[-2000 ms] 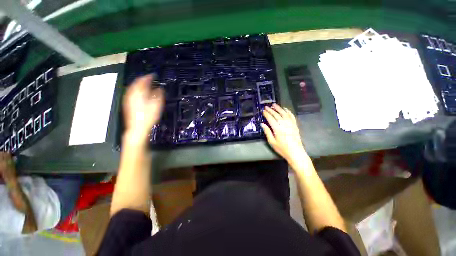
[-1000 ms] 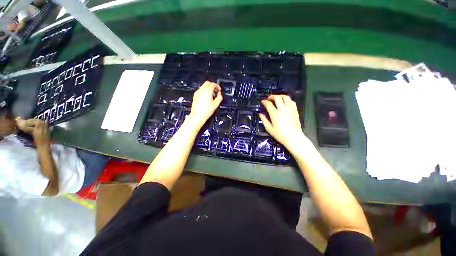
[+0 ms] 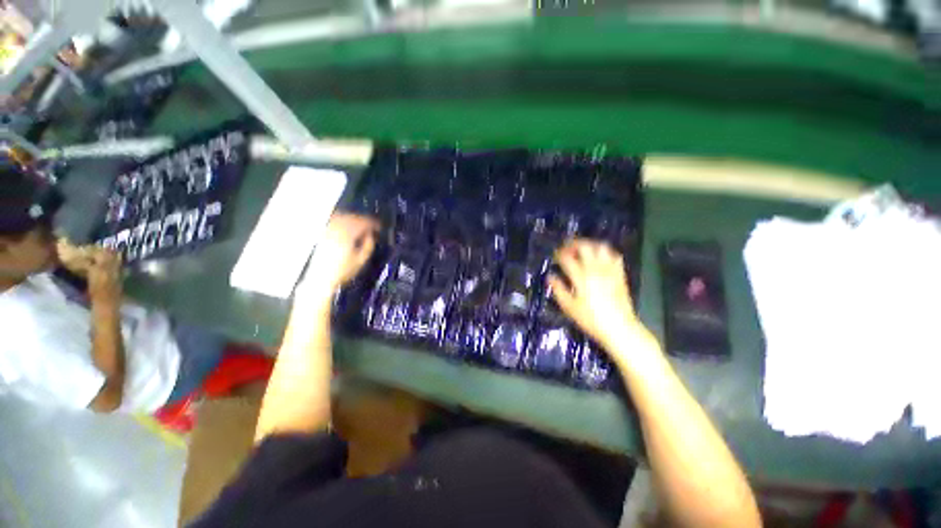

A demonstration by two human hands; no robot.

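Note:
A glossy black blister tray with rows of pockets lies on the bench in front of me; the view is motion-blurred, so the pocket contents cannot be told. My left hand is over the tray's left edge, beside the white sheet, fingers bent. My right hand is over the right part of the tray, fingers spread and bent downward. No held part shows in either hand, but the fingertips are blurred.
A plain white sheet lies left of the tray. A black slab with a reddish mark and a white sheet pile lie right. A seated person is at the left by another black tray. Green strip beyond.
My left hand has moved left from the tray's middle to its left edge. My right hand stays over the right part. The bench and tray sit lower in the view, which has blurred.

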